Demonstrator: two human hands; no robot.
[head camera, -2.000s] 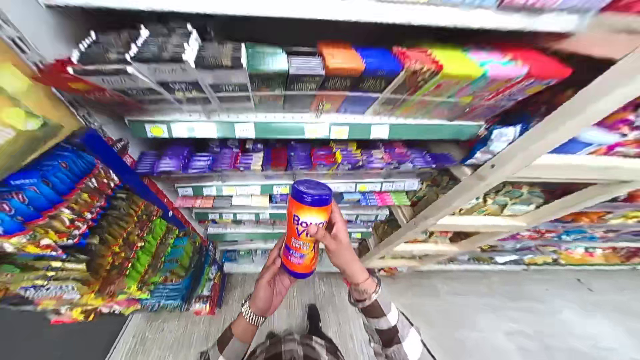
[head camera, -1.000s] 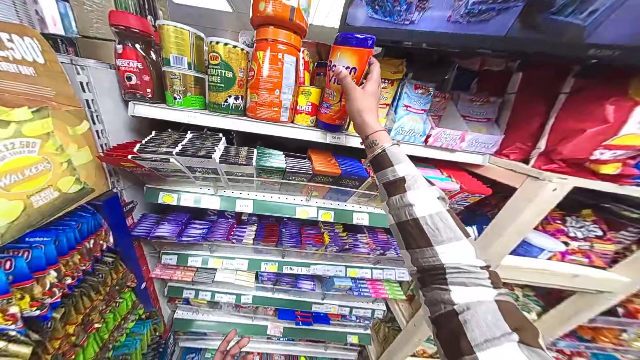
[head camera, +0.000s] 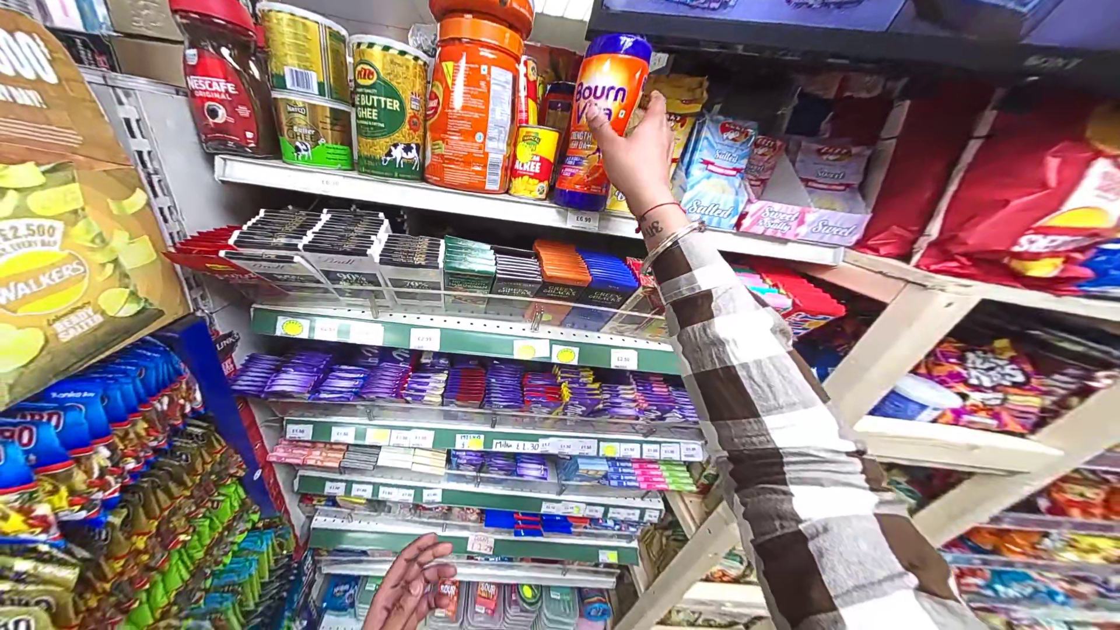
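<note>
My right hand (head camera: 637, 144) is around the right side of an orange Bournvita jar (head camera: 597, 122) with a purple lid, thumb across its front. The jar stands upright at the front edge of the top shelf (head camera: 394, 185), beside a small yellow-and-red can (head camera: 534, 163) and a larger orange jar (head camera: 473, 103). Low in the view, my left hand (head camera: 411, 582) is raised with its fingers apart and holds nothing, in front of the lower shelves.
Ghee tins (head camera: 389, 107) and a coffee jar (head camera: 226, 83) stand on the top shelf's left; popcorn packets (head camera: 717, 171) are on its right. Chocolate bars (head camera: 350, 254) fill the shelf below. A slanted wooden beam (head camera: 906, 341) is at right, hanging snack bags (head camera: 131, 455) at left.
Two seconds ago both hands held the jar low in front of me; my left hand has since let go, and my right hand has raised the jar to the top shelf. The view has tilted up.
</note>
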